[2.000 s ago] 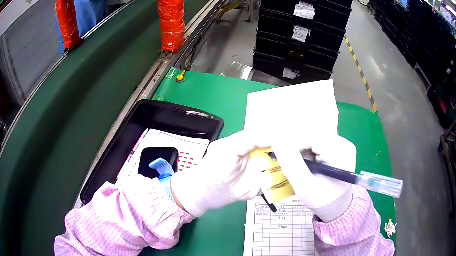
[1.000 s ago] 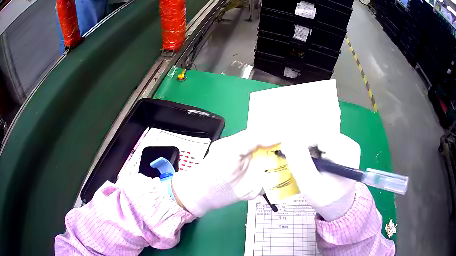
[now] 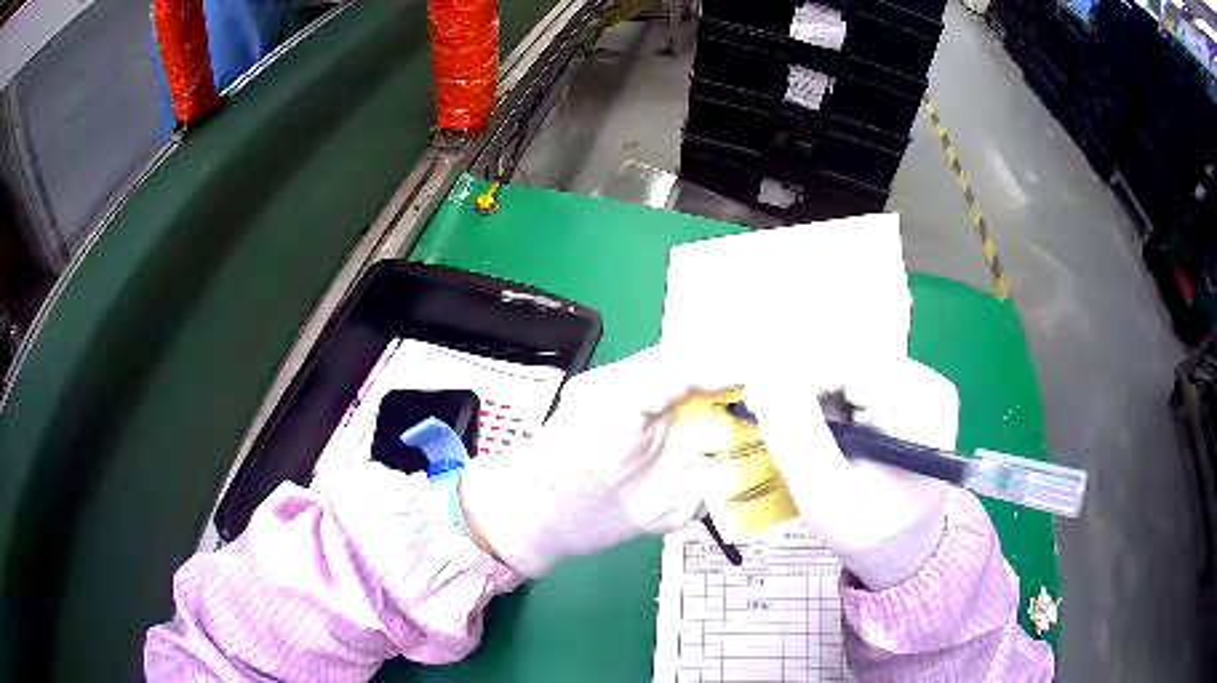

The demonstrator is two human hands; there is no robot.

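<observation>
My left hand, in a white glove with a blue wrist strap, holds a small yellow sheet with dark handwritten marks. A white sheet stands up behind the yellow sheet. My right hand, also white-gloved, holds a dark marker pen with its clear cap on the rear end, its tip at the upper part of the yellow sheet. A printed form lies on the bench below my hands. A thin black stick-like thing lies at its top edge, partly hidden.
A black tray on the left holds a red-marked sheet and a dark flat device. The green conveyor belt curves along the left. A yellow clip sits at the bench's far corner. Black crates stand beyond.
Over the two seconds, my right hand and the pen have shifted slightly to the right. The yellow sheet shows a little more beside my left fingers. Both hands keep their holds.
</observation>
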